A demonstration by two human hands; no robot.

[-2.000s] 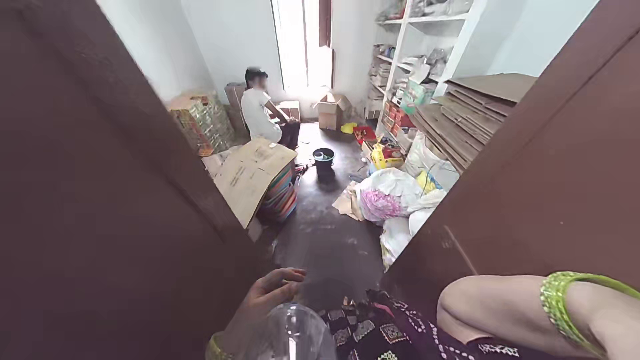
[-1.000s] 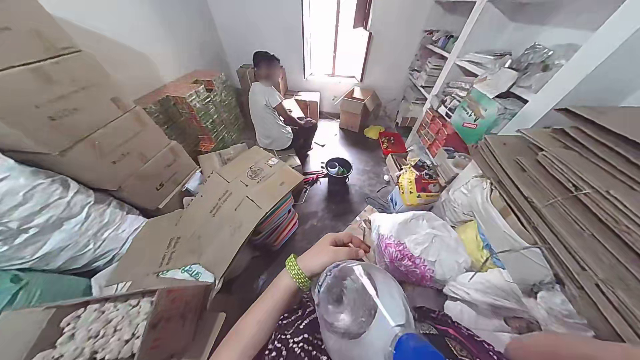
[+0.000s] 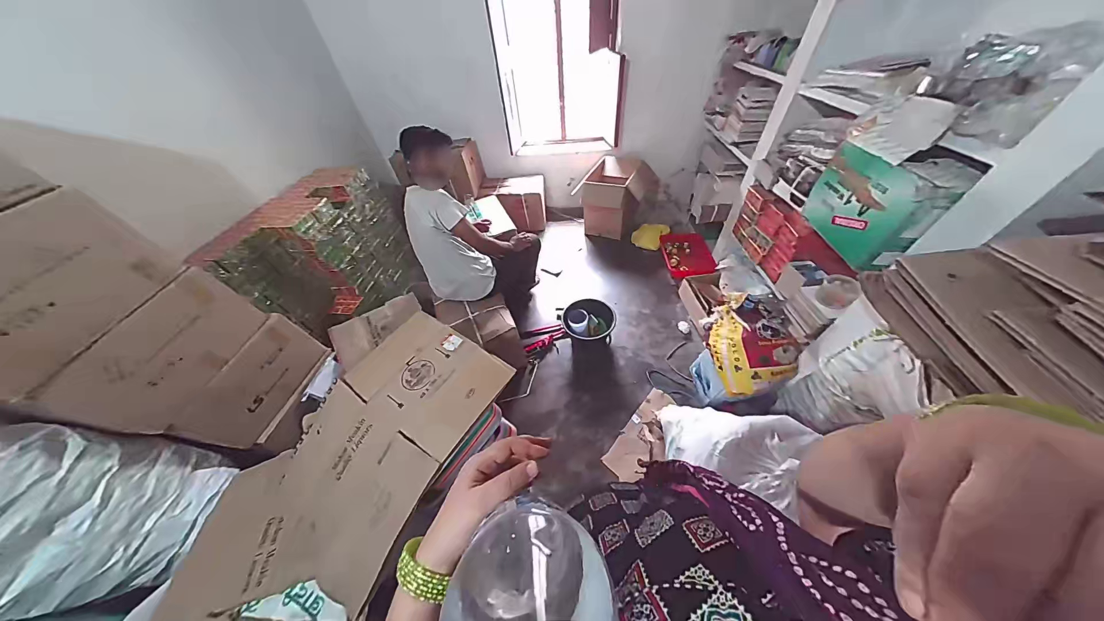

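My left hand (image 3: 500,474), with green bangles at the wrist, is at the bottom centre, its fingers bent beside the top of a clear plastic container (image 3: 530,565). Whether the hand grips the container cannot be made out. My right hand (image 3: 975,500) is large and close at the lower right, its fingers folded; nothing shows in it, though its palm is hidden. Below and between the hands lies dark patterned cloth (image 3: 655,535). Flattened cardboard (image 3: 371,457) lies left of my left hand, over a stack of colourful items.
A person (image 3: 448,233) sits by the left wall. A black bucket (image 3: 589,321) stands on the floor ahead. Stacked cartons (image 3: 155,336) line the left. On the right are a yellow and red bag (image 3: 750,349), white sacks (image 3: 742,444), cardboard sheets (image 3: 975,319) and loaded shelves (image 3: 806,90).
The view has moved from between brown door panels into the room. My right hand, mostly out of view a second ago, now shows large at the lower right. The person stays seated.
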